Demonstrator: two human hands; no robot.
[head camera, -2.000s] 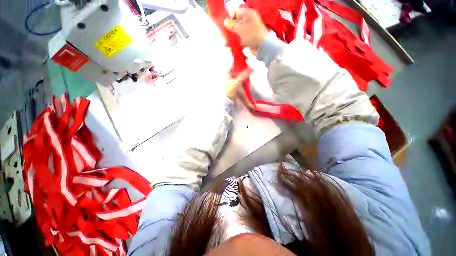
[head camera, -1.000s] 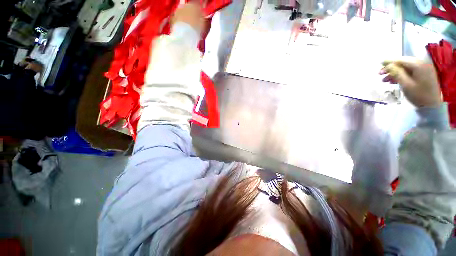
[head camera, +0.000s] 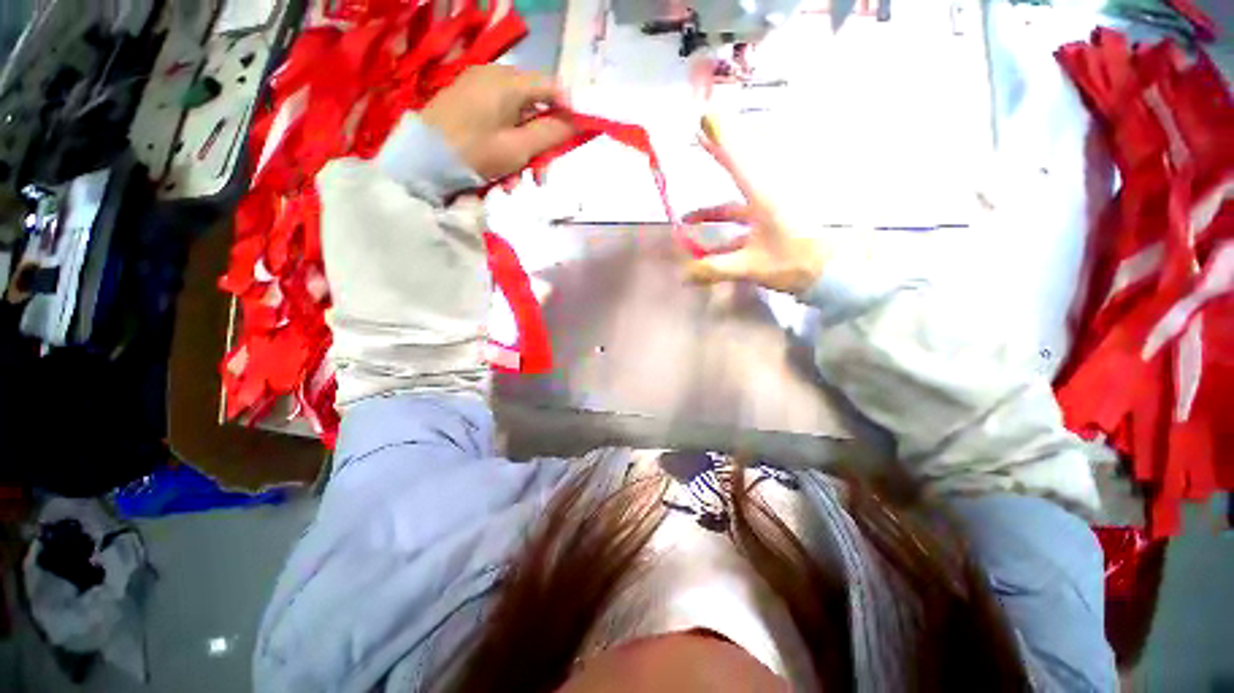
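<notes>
My left hand is at the upper left, beside the left pile, with its fingers closed on one end of a red strip. The strip runs right and bends down to my right hand, whose thumb and fingers are at its lower end. My right hand is partly washed out by glare, but the strip's end shows at its fingertips. Another red strip with a pale stripe lies by my left sleeve. The left pile is a tangled heap of red strips.
The needle area is at the top centre, above the white machine bed. A grey panel forms the near edge. The right pile hangs over the table's right. A brown carton is at the left, with a white bag on the floor.
The view has swung from the right pile to the left and then slightly back. My left hand has come away from the left pile with a strip. My right hand has moved left to the strip.
</notes>
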